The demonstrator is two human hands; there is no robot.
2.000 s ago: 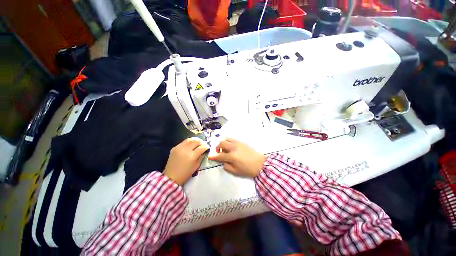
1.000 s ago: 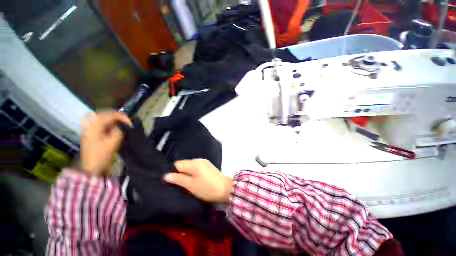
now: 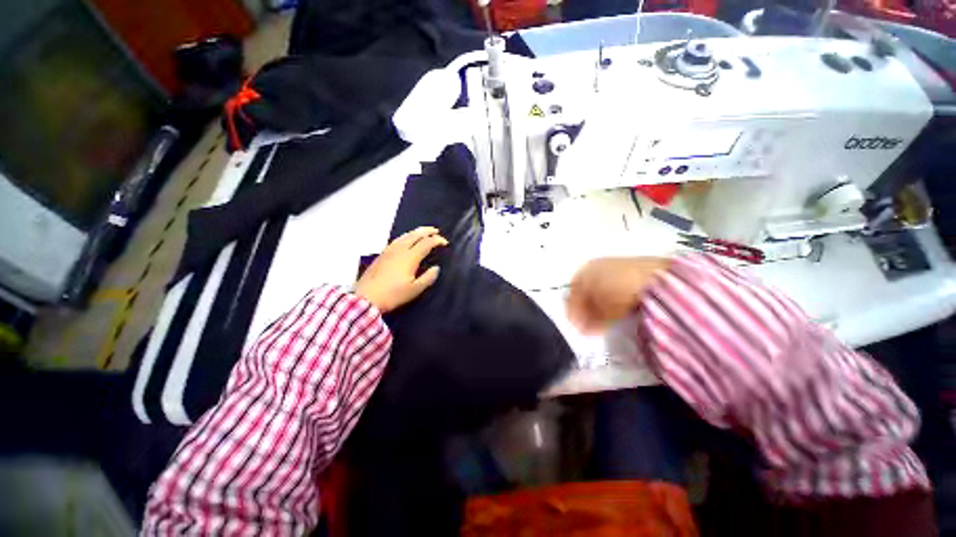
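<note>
A black garment panel (image 3: pixel 472 304) lies on the white sewing table left of the needle and hangs over the front edge. Its upper end is beside the presser foot (image 3: pixel 537 201) of the white sewing machine (image 3: pixel 776 131). My left hand (image 3: pixel 403 271) rests on the panel with fingers spread, pressing it from above; it does not grip it. My right hand (image 3: pixel 608 294) is blurred, over the table right of the panel; its fingers cannot be made out clearly.
Thread snips (image 3: pixel 723 249) with red handles lie under the machine arm. A striped garment part (image 3: pixel 215 315) lies at the table's left. A black bundle with a red-orange tie (image 3: pixel 243 105) is behind left. A pale blue bin (image 3: pixel 587 40) stands behind the machine.
The black panel, held up at the left by both hands, now lies beside the needle. My left hand has moved right onto it, and my right hand has moved right, away from it.
</note>
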